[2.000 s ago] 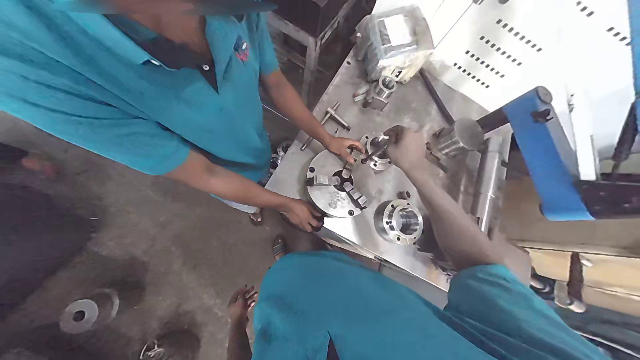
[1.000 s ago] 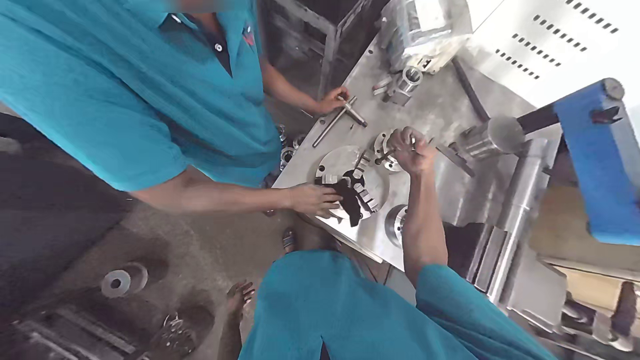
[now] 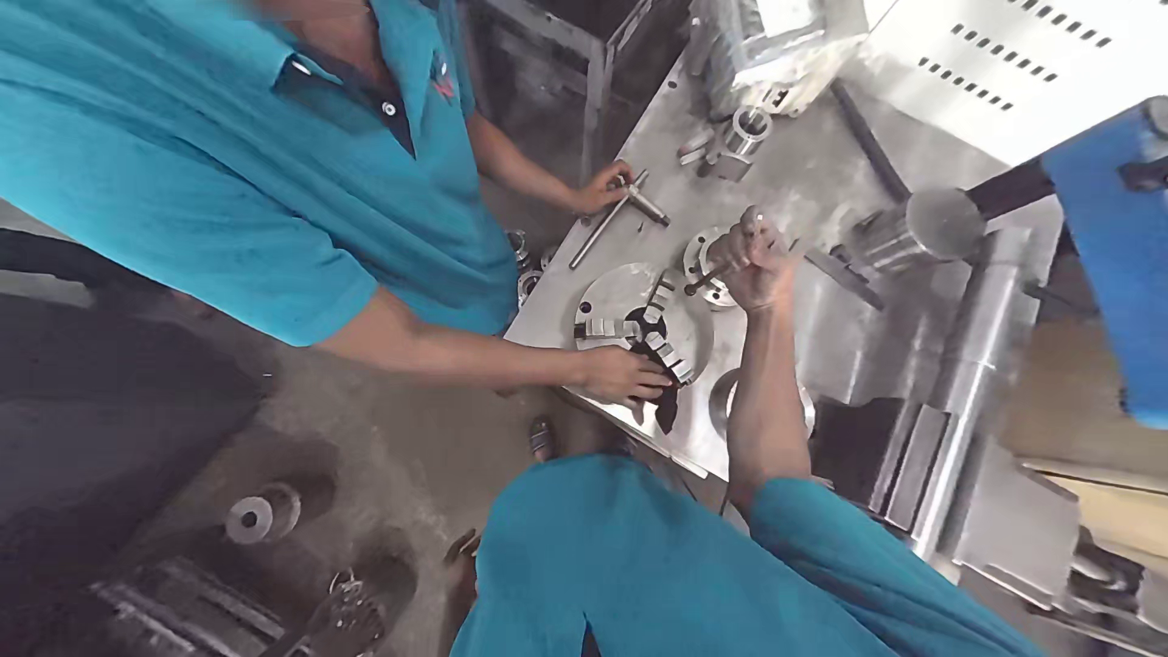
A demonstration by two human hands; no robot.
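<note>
My right hand (image 3: 756,260) is raised over the metal bench, its fingers closed on a thin dark rod-like tool (image 3: 707,278) that points down and left. Beneath it is a round flanged metal part with holes (image 3: 701,254). Just left lies a three-jaw lathe chuck (image 3: 620,290), jaws facing up. My forearm partly hides another round metal part (image 3: 721,401). Low beside my body hangs my left hand (image 3: 462,547), only partly visible; its grip is unclear. A co-worker's hand (image 3: 625,374) rests at the chuck's edge by a black item (image 3: 668,411); their other hand (image 3: 604,189) touches a T-handled chuck key (image 3: 598,237).
A bored metal part (image 3: 748,128) and a plastic-wrapped item (image 3: 776,46) stand at the bench's back. To the right are a metal cylinder (image 3: 944,228), a dark flat bar (image 3: 844,278) and a long polished shaft (image 3: 976,365). A metal ring part (image 3: 249,520) lies on the floor.
One co-worker hand has gone from near my right hand to the T-handled key; their other hand has moved onto the chuck's edge. My right hand stays near the flanged part.
</note>
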